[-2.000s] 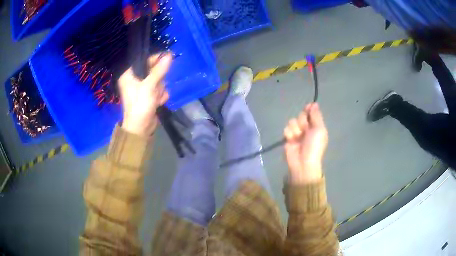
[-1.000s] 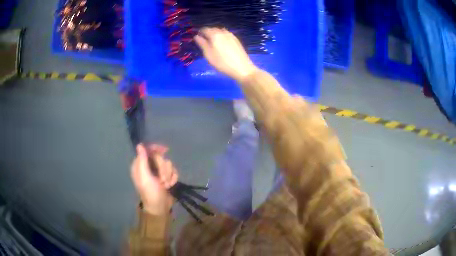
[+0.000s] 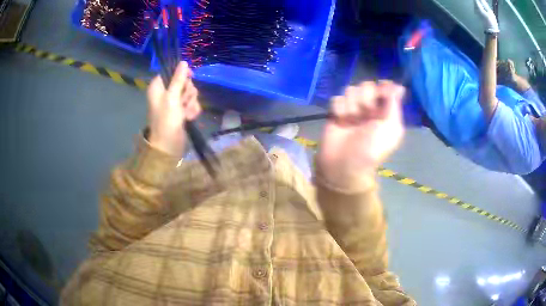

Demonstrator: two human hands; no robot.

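Note:
My left hand [image 3: 172, 107] is shut around a bundle of black leads [image 3: 200, 146]. Its red-tipped end points up and overlaps the bins, and its other end hangs down over my jacket. My right hand [image 3: 362, 128], blurred, is shut on a black cable lead [image 3: 281, 123] that stretches left from the fist towards the bundle. A red tip [image 3: 413, 39] shows beyond the right hand, in front of blue clothing. The large blue bin [image 3: 257, 87] holds rows of black leads [image 3: 239, 36] with red ends at the left and silvery ends at the right.
A smaller blue bin [image 3: 114, 39] with copper-ended leads is at the upper left. Another blue bin [image 3: 338, 69] is right of the large one. A person in light blue [image 3: 509, 128] is at the right. Yellow-and-black tape [image 3: 431, 190] crosses the grey floor.
My right hand has come back from the large bin to the right with a single lead in it. My left hand has risen with the bundle. The view has shifted, showing the person at the right.

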